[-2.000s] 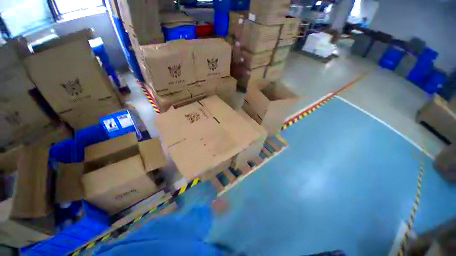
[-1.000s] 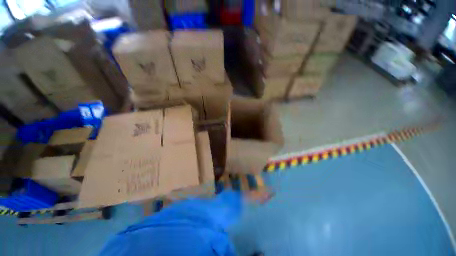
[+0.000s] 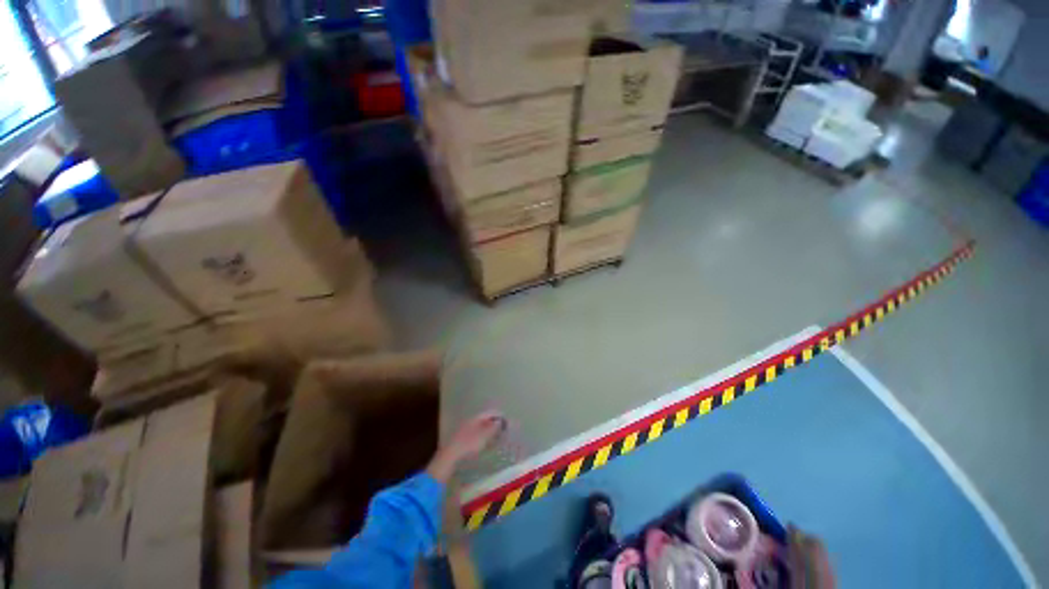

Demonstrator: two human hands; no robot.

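Note:
A parts tray with a blue rim (image 3: 727, 483) is at the bottom edge, partly cut off, filled with pink and white round housings (image 3: 722, 527). My right hand (image 3: 812, 564) is at the tray's right side, blurred and cut off, and grips it. My left hand (image 3: 474, 437) reaches out from a blue sleeve, off the tray, beside the right side of an open cardboard carton (image 3: 351, 403). It is small and blurred; its finger state is unclear. The carton's inside is dark.
Closed cartons (image 3: 242, 247) stand at left, with a flat-topped carton (image 3: 115, 495) nearer. Stacked cartons (image 3: 512, 144) stand on a pallet ahead. Yellow-black tape (image 3: 679, 420) edges the blue floor (image 3: 794, 443). A dark shoe (image 3: 596, 518) shows left of the tray. White boxes (image 3: 822, 121) are farther off.
The view has turned right and moved closer to the open carton. My left arm is now stretched out beside it. The filled tray and my right hand have come into view.

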